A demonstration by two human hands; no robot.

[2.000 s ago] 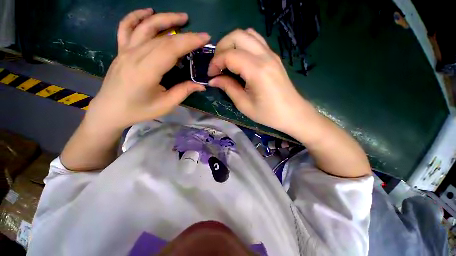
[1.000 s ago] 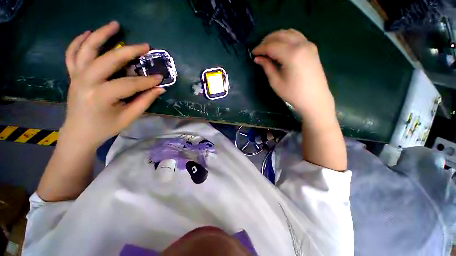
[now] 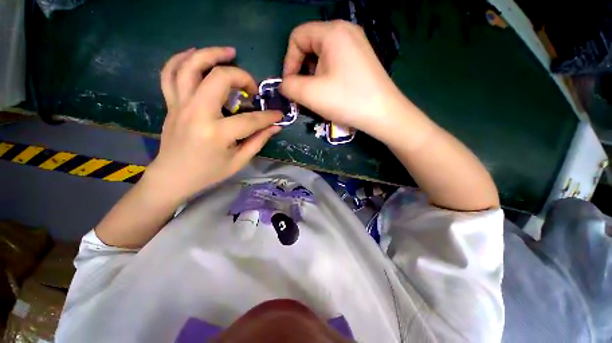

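My left hand [image 3: 208, 117] holds an open dark watch case [image 3: 275, 104] with a pale rim by its lower left edge. A yellow-edged part, likely a battery [image 3: 238, 100], shows between the left fingers, left of the case. My right hand [image 3: 335, 77] is at the case's upper right corner, thumb and index finger close together; whether they pinch a small piece is hidden. A second watch case [image 3: 340, 132] with a white and yellow battery inside lies on the bench below my right wrist, partly covered, with a tiny pale flex piece [image 3: 319, 129] at its left.
The dark green bench mat [image 3: 470, 127] curves around in front of me. Loose black pieces [image 3: 386, 30] lie behind my right hand. Yellow-black floor tape [image 3: 74, 164] and cartons [image 3: 40, 301] are at the left. A person's grey sleeve [image 3: 570, 248] is at the right.
My right hand has come from beside the black pile back to the case in my left hand. It now partly covers the second case. The camera view has shifted.
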